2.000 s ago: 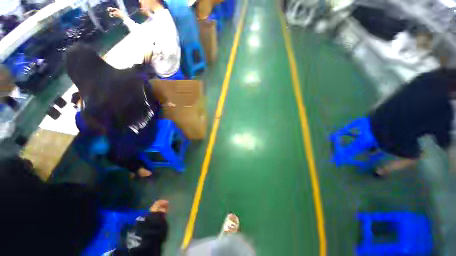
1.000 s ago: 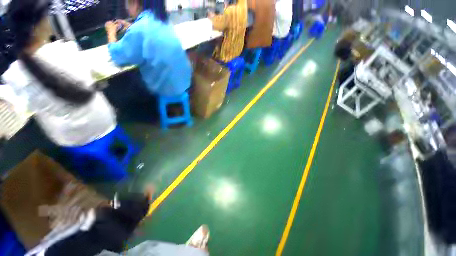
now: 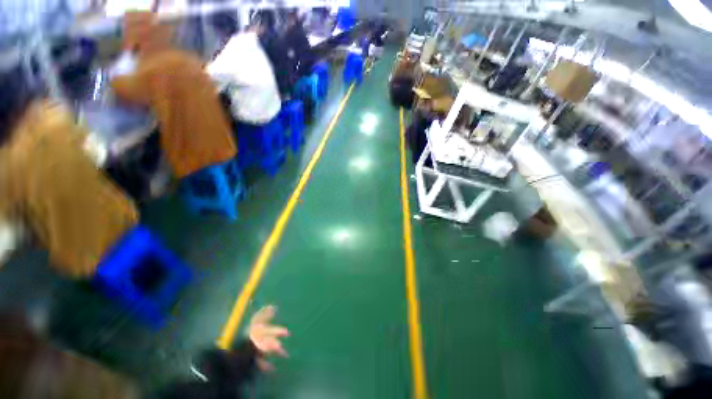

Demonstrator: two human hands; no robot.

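My left hand (image 3: pixel 268 337) is low in the picture, left of centre, at the end of a dark sleeve. It is blurred, with its fingers apart, and nothing shows in it. It is over the green floor (image 3: pixel 343 288), close to the left yellow aisle line (image 3: pixel 269 245). The right yellow line (image 3: pixel 409 265) runs up the middle of the view. My right hand is not in view.
Seated people in brown (image 3: pixel 183 101), mustard (image 3: pixel 74 187) and white (image 3: pixel 248 74) line the left on blue stools (image 3: pixel 144 273). A white-framed machine stand (image 3: pixel 461 187) stands right of the aisle. A long bench (image 3: pixel 574 210) runs along the right.
The view has moved forward along the aisle and the machine stand looks nearer. My left hand has shifted right and lower, with its fingers now spread. The foot seen earlier is out of view.
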